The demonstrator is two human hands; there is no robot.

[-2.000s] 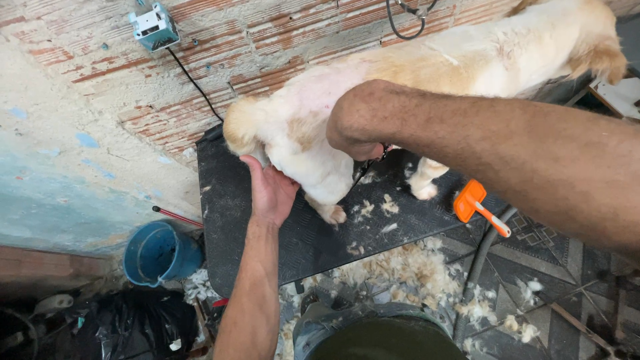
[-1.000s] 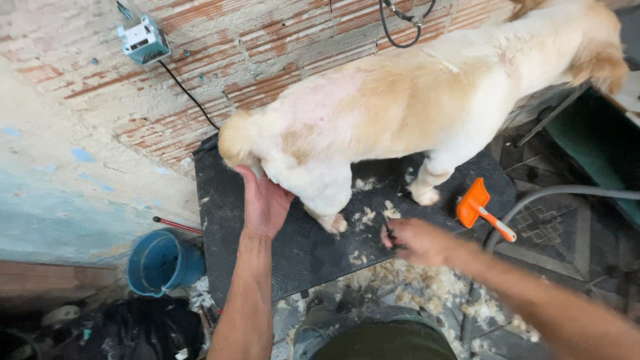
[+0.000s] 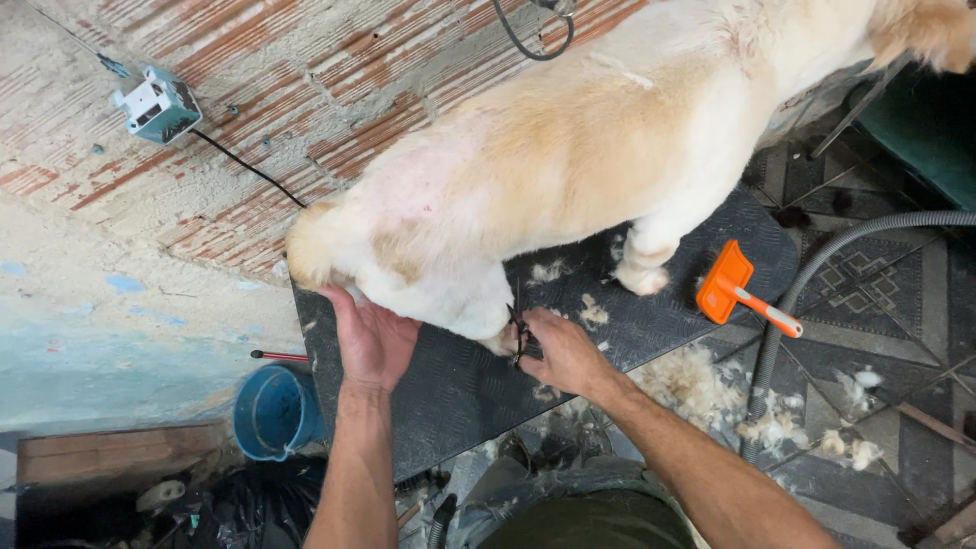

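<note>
A short-clipped cream and tan dog [image 3: 579, 160] stands on a black textured grooming table [image 3: 450, 404], its head cut off at the upper right. My left hand [image 3: 375, 335] is palm up with the fingers apart, against the dog's rear below the tail; part of the fingers is hidden behind the dog. My right hand [image 3: 560, 347] holds dark scissors [image 3: 519, 332] by the finger loops, beside the lower hind leg and paw. The blades point toward the top of the view, close to the leg.
An orange slicker brush [image 3: 724, 284] lies at the table's right edge. Cut fur [image 3: 690, 381] is scattered on the table and tiled floor. A grey corrugated hose [image 3: 793, 297] runs along the right. A blue bucket [image 3: 276, 412] stands at the left, below an electrical box [image 3: 158, 107] on the brick wall.
My right hand, with the scissors, has moved from near the table's front edge to the dog's hind leg. Two seconds ago it was further under the dog. My left hand stays at the rear.
</note>
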